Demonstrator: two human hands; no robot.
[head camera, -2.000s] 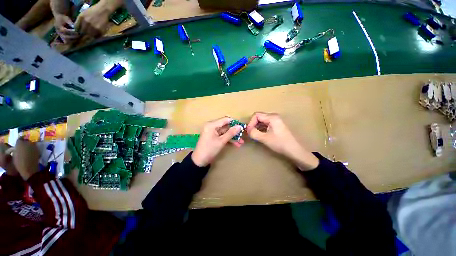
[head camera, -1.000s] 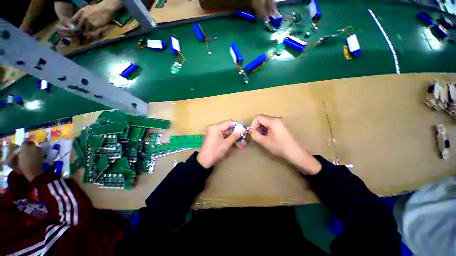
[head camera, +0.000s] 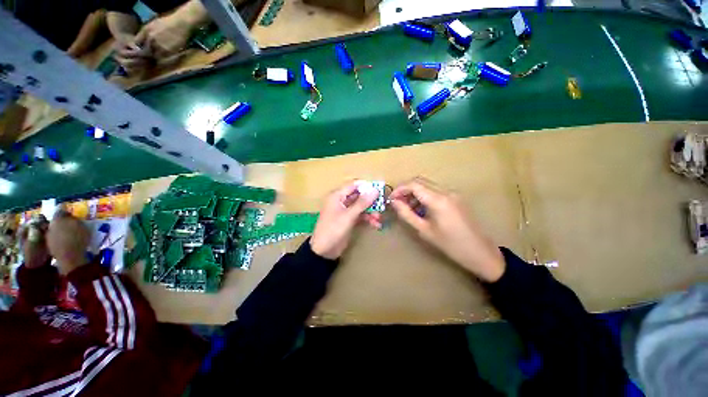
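My left hand (head camera: 341, 217) pinches a small piece with a white face and green-silver parts, which looks like a circuit board (head camera: 376, 195), above the brown bench. My right hand (head camera: 435, 221) is just right of it, fingertips close together at its edge. A thin dark lead (head camera: 388, 188) shows between the hands; the tip in my right fingers is too small and blurred to make out. A pile of green PCB panels (head camera: 194, 240) lies left of my hands, one panel (head camera: 291, 226) reaching towards my left wrist.
A green conveyor belt (head camera: 272, 139) carries blue batteries (head camera: 434, 102) and a white strip (head camera: 626, 66). A perforated metal upright (head camera: 116, 116) stands left. Beige pieces (head camera: 689, 155) lie far right. Other workers' hands (head camera: 159, 39) show across the belt; a maroon sleeve (head camera: 109, 310) is left.
The view has shifted, so the scene sits further right. The held piece now shows its white face. A hand over the belt is gone, and a battery at the belt's right is no longer there.
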